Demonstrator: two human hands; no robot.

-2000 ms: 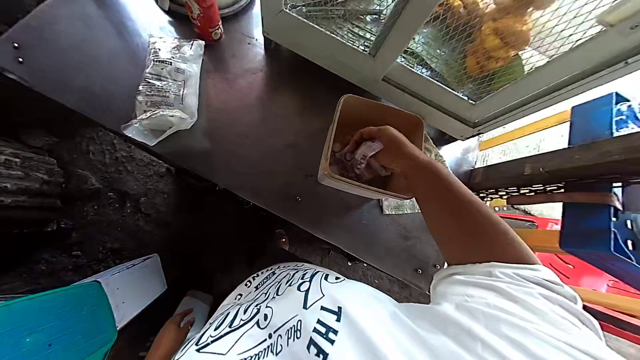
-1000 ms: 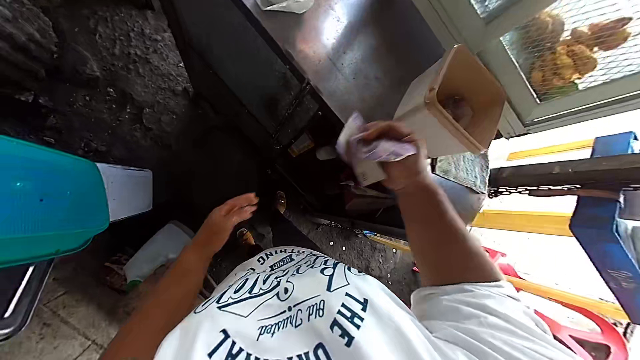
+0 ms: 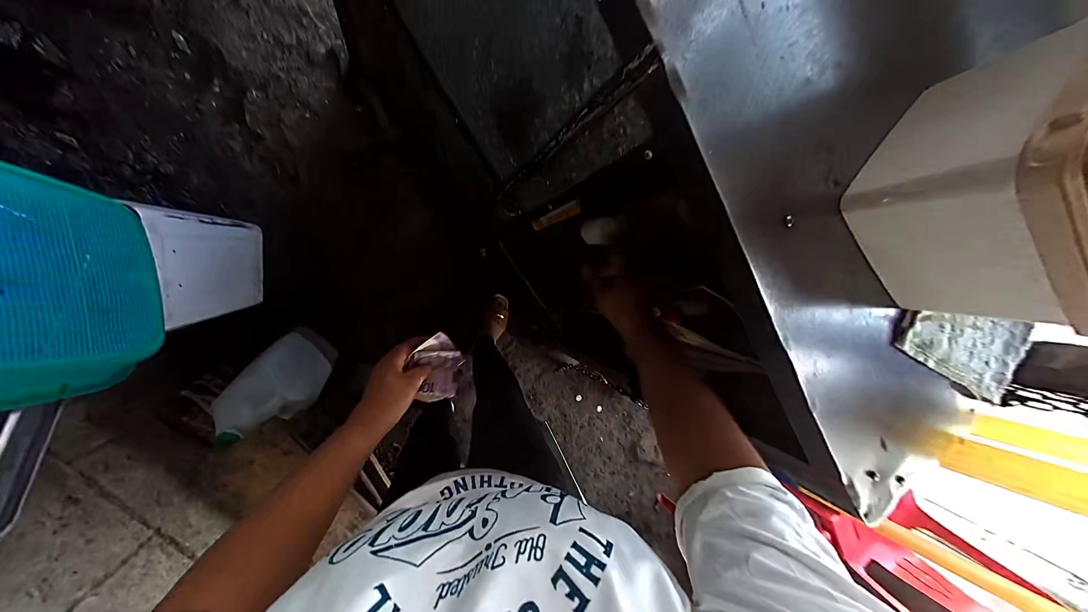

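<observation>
In the lower middle, my left hand (image 3: 396, 384) grips folded purple banknotes (image 3: 440, 367) between thumb and fingers, low beside my dark-trousered legs. My right hand (image 3: 614, 285) reaches into the dark space under the metal counter (image 3: 765, 153). Shadow hides its fingers, so I cannot tell whether it holds anything. A small whitish object (image 3: 600, 230) shows just above it. Close to the right forearm lie papers or flat packets (image 3: 705, 340), only partly visible. A square beige plastic container (image 3: 960, 187) lies tilted on the counter at the right.
A teal plastic basin (image 3: 76, 289) and a white box (image 3: 204, 263) stand at the left. A translucent plastic jug (image 3: 276, 382) lies on the floor below them. Red plastic chairs (image 3: 901, 552) and yellow bars (image 3: 1020, 467) are at the lower right, past the counter's corner.
My right hand was in the container, then held the banknotes over the counter's edge; now it is under the counter. The banknotes are in my left hand, which was empty one second ago. The view has swung left.
</observation>
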